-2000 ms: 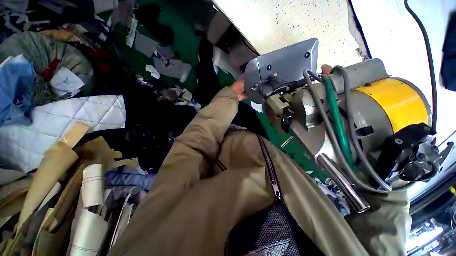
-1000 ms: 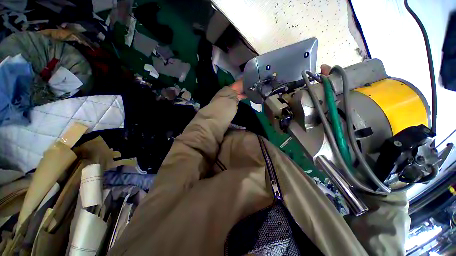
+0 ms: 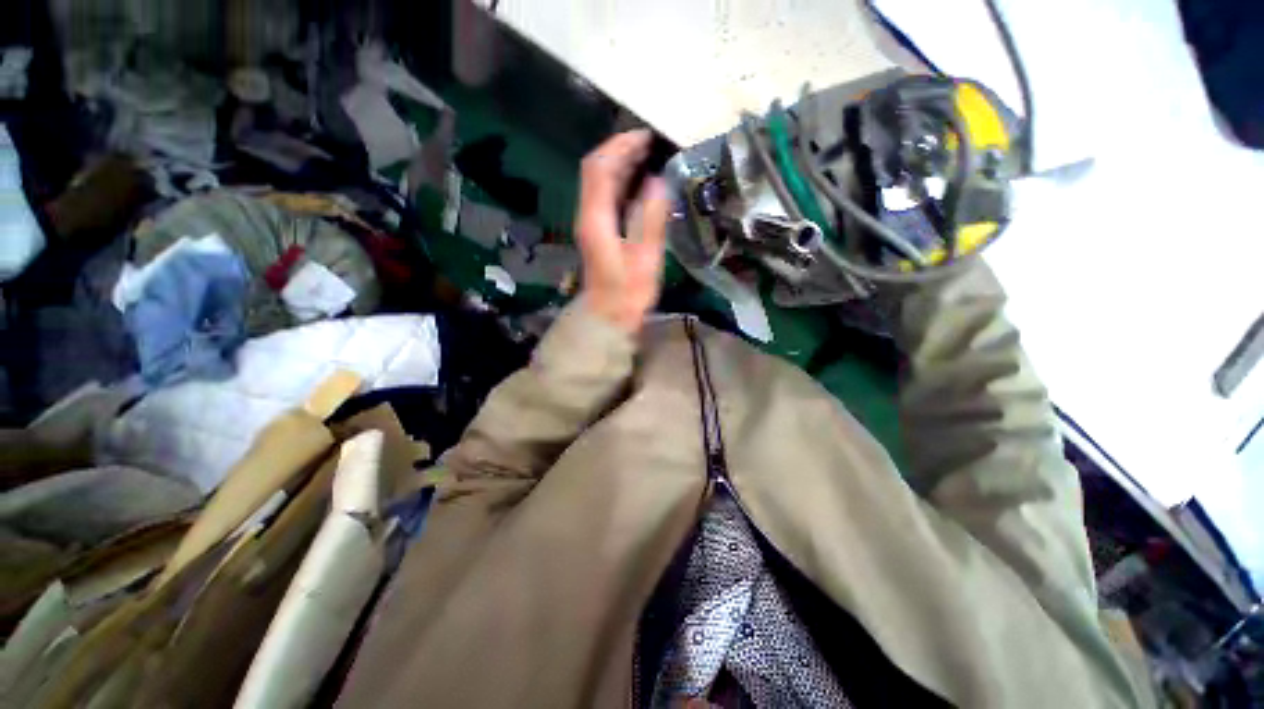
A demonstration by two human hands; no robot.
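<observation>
The cutting machine [image 3: 887, 180], with grey motor housing and yellow band, is upright at the cream table's near edge, seen from above. Grey cable loops and a green piece [image 3: 793, 164] cross its top. My left hand [image 3: 624, 236] is bare, held up beside the machine's left side, fingers apart and empty, slightly blurred. My right sleeve reaches to the machine's right side; my right hand is hidden behind the machine. White paper [image 3: 1095, 291] covers the table at right of the machine.
The cream table edge [image 3: 610, 42] runs diagonally above the green floor. Fabric scraps, a tied green bundle [image 3: 236, 249], white quilted fabric [image 3: 347, 367] and rolled brown card patterns [image 3: 326, 596] lie at left. A short grey bar [image 3: 1238, 357] lies on the paper at right.
The machine has gone from tilted, base plate showing, to upright on the table. My left hand has come off the base plate and is raised. The view has shifted.
</observation>
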